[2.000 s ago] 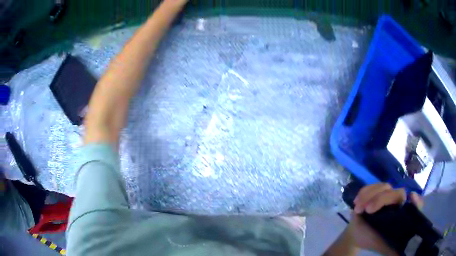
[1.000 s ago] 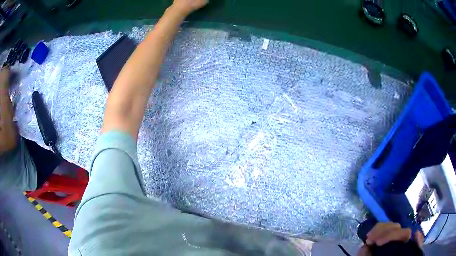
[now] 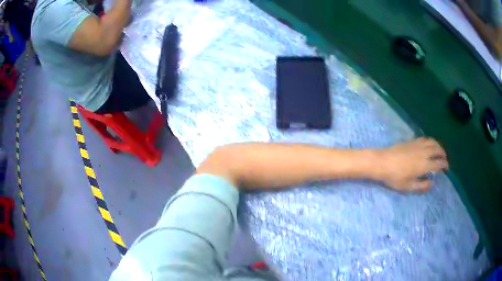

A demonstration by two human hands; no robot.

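Note:
My bare left hand (image 3: 415, 166) is stretched over the far edge of the bubble-wrapped bench, beside the green conveyor belt (image 3: 380, 60). Its fingers are curled and spread a little, with nothing seen in them. Round housing units ride on the belt: one near the top (image 3: 409, 49), one further down (image 3: 462, 104) and one near the right rim (image 3: 490, 124). They are apart from my left hand. My right hand is out of the picture.
A black tray (image 3: 304, 93) lies on the bench (image 3: 336, 230) beyond my forearm. A black electric screwdriver (image 3: 169, 63) lies further left. A person (image 3: 82, 49) sits at a red stool (image 3: 124, 131). Striped tape (image 3: 91, 175) runs along the floor. Another person's arm shows top right.
The view has swung left, so the blue bin and my right hand have left the picture. My left hand, earlier at the top rim, now shows fully at the belt's edge.

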